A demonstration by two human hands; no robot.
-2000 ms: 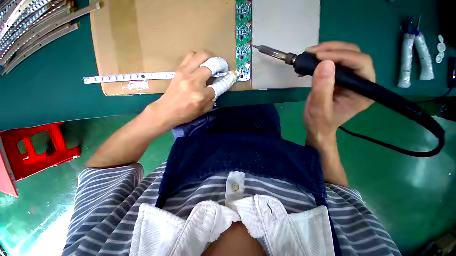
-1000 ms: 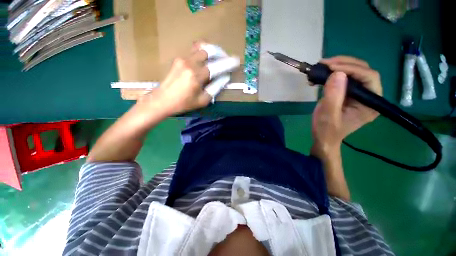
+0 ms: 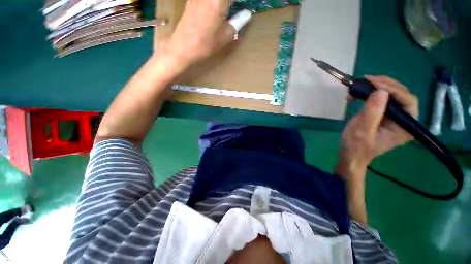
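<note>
My right hand (image 3: pixel 379 121) holds the black soldering iron (image 3: pixel 364 88), its metal tip pointing up-left over the grey board (image 3: pixel 323 62). My left hand (image 3: pixel 199 33) is at the top of the picture over the cardboard mat, partly cut off by the edge; one finger wears a white cover and I cannot see what the other fingers touch. A green PCB panel (image 3: pixel 283 62) lies upright beside the grey board. A white LED strip (image 3: pixel 222 93) lies across the cardboard mat (image 3: pixel 253 56), its right end at the panel's lower end.
A fanned pile of LED strips (image 3: pixel 98 23) lies at the upper left. More green panels (image 3: pixel 266 4) lie at the top. White-handled cutters (image 3: pixel 447 103) and a round yellowish-clear item (image 3: pixel 428 23) are at the right. A red plastic stool (image 3: pixel 51 135) stands below the bench.
My left hand has left the LED strip and moved up and away across the mat. The strip stays at the panel. My right hand still holds the iron, its tip farther from the panel.
</note>
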